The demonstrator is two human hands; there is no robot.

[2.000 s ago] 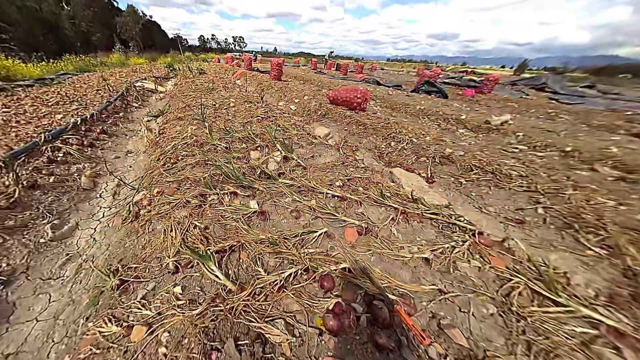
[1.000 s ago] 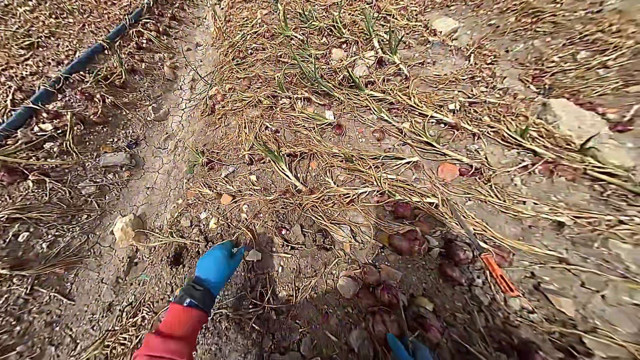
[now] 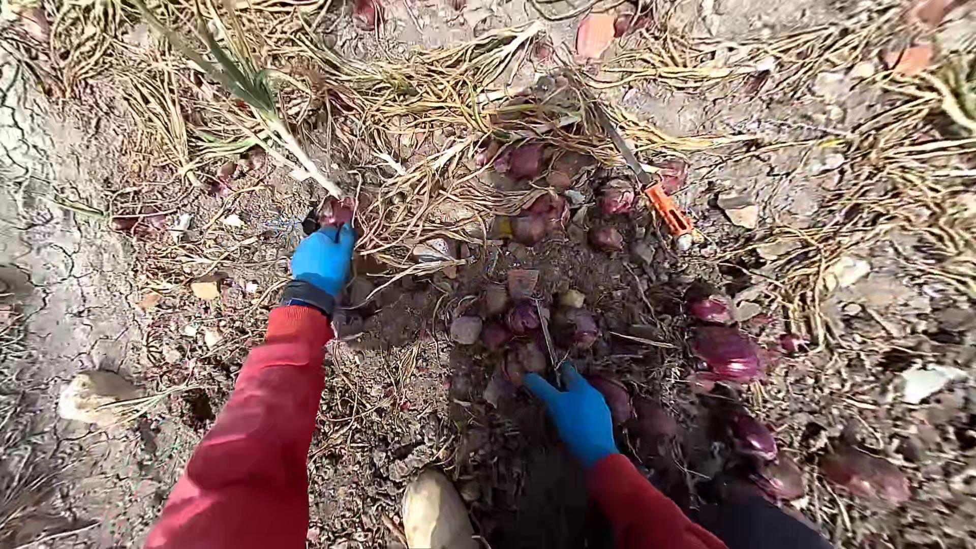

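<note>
My left hand [image 3: 324, 259], in a blue glove, has its fingers on a red onion [image 3: 336, 211] whose pale stalk and green leaves point up and left. Lower right of it, my right hand [image 3: 577, 413], also gloved in blue, is over a group of red onions [image 3: 526, 316]. A thin, light strip rises from between its thumb and fingers; whether it is a stalk or a blade, I cannot tell. Above and to the right, a knife with an orange handle [image 3: 669, 210] lies among dry onion tops, its blade pointing up and left.
More red onions [image 3: 728, 354] lie on the soil at the right. Dry onion tops [image 3: 427, 84] spread across the upper part. Large pale stones are at the lower left [image 3: 99, 398] and bottom middle [image 3: 437, 512]. Cracked bare soil [image 3: 57, 252] runs down the left side.
The view has tilted down and come closer to the ground. My left hand, apart from any onion a second ago, is now at one. My right hand, barely in view before, now shows fully over the onions.
</note>
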